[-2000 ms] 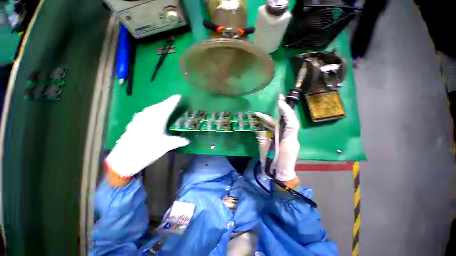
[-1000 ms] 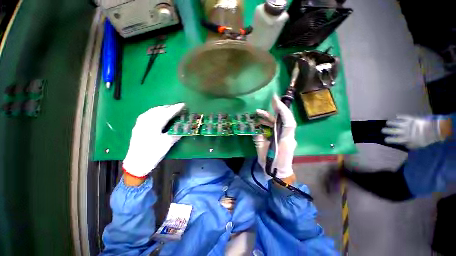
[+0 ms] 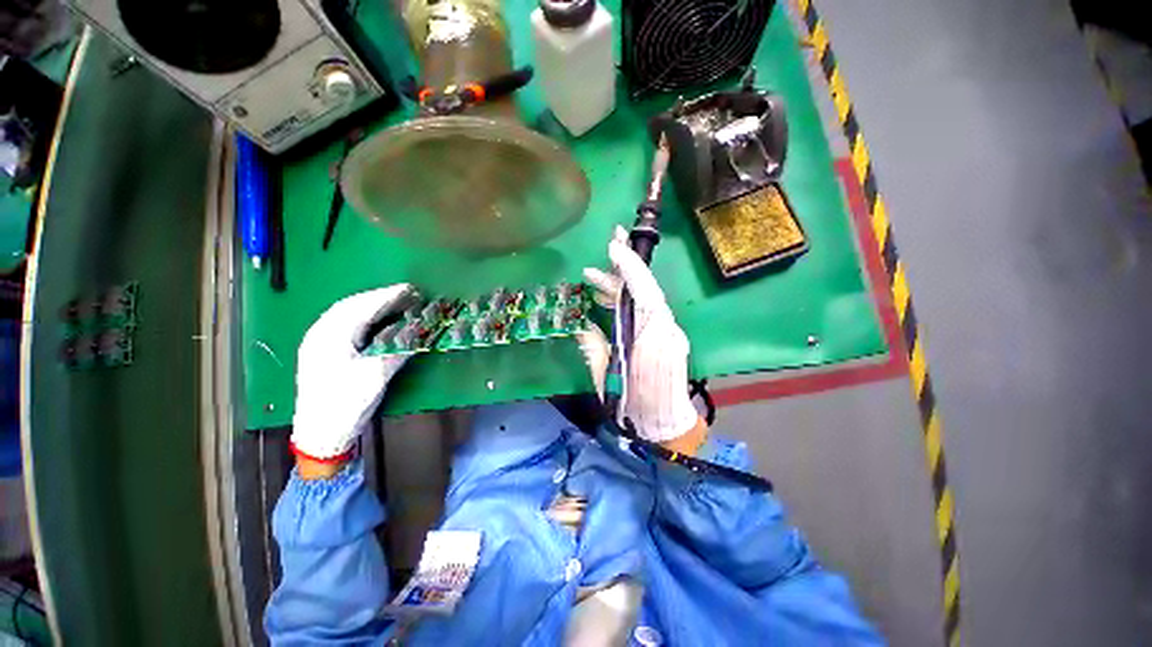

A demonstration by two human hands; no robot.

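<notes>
A green PCB panel (image 3: 486, 319), component side up with dark and grey raised parts, is held level above the front of the mat. My left hand (image 3: 344, 367), in a white glove with a red cuff edge, grips its left end. My right hand (image 3: 642, 339), gloved in white, holds the soldering iron (image 3: 647, 225), tip pointing up and away, and its fingers also touch the panel's right end. The iron's black cord runs down past the right wrist. A thin pale line lies along the right palm.
A round translucent fume hood (image 3: 465, 185) stands behind the panel. The iron stand (image 3: 729, 142) and sponge tray (image 3: 754, 230) are at right. A white bottle (image 3: 575, 66), black fan (image 3: 695, 38), soldering station (image 3: 272, 78) and blue stick (image 3: 253, 202) are around. Another panel (image 3: 99, 326) lies on the left conveyor.
My left hand has closed from open onto the panel's left end. The view has shifted, and the other person's gloved hand seen at right one second ago is gone.
</notes>
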